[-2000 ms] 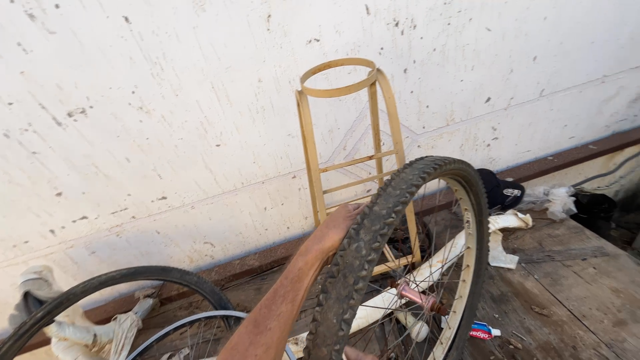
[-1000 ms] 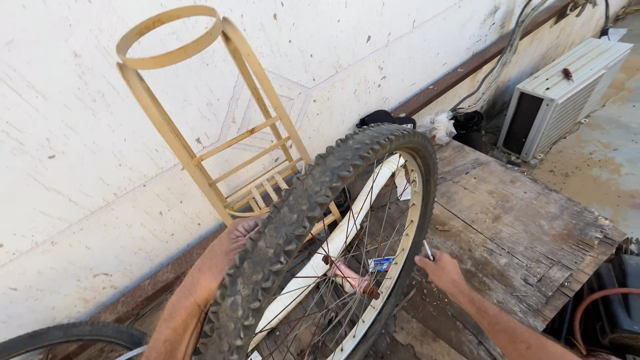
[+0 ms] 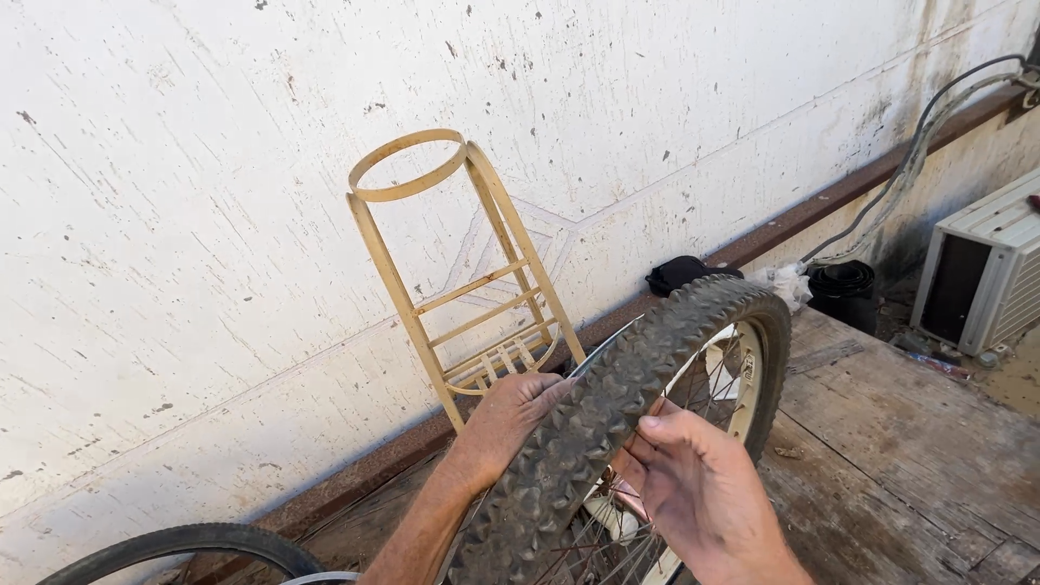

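A bicycle wheel with a knobby black tire [image 3: 597,406] and a pale rim [image 3: 746,382] stands upright before me, its spokes rusty. My left hand [image 3: 512,414] grips the left side of the tire, fingers hidden behind the tread. Just above that hand, a thin pale-blue and white strip [image 3: 605,348] sticks up along the tire's far edge. At the right side of the tire is my right hand [image 3: 703,487], palm toward me, with thumb and bent fingers against the sidewall near the spokes. Whether it pinches something small cannot be made out.
A yellowish metal rack with a ring top [image 3: 406,166] leans on the white wall. Another tire [image 3: 175,540] lies at lower left. Wooden boards [image 3: 902,431] are under the wheel. Beyond are a black cap [image 3: 686,275], a plastic bag [image 3: 784,284], and an air-conditioner outdoor unit [image 3: 987,260].
My right hand, out at the wheel's right with a thin pale object one second ago, is now against the tire's side. My left hand stays on the tire. The view has shifted.
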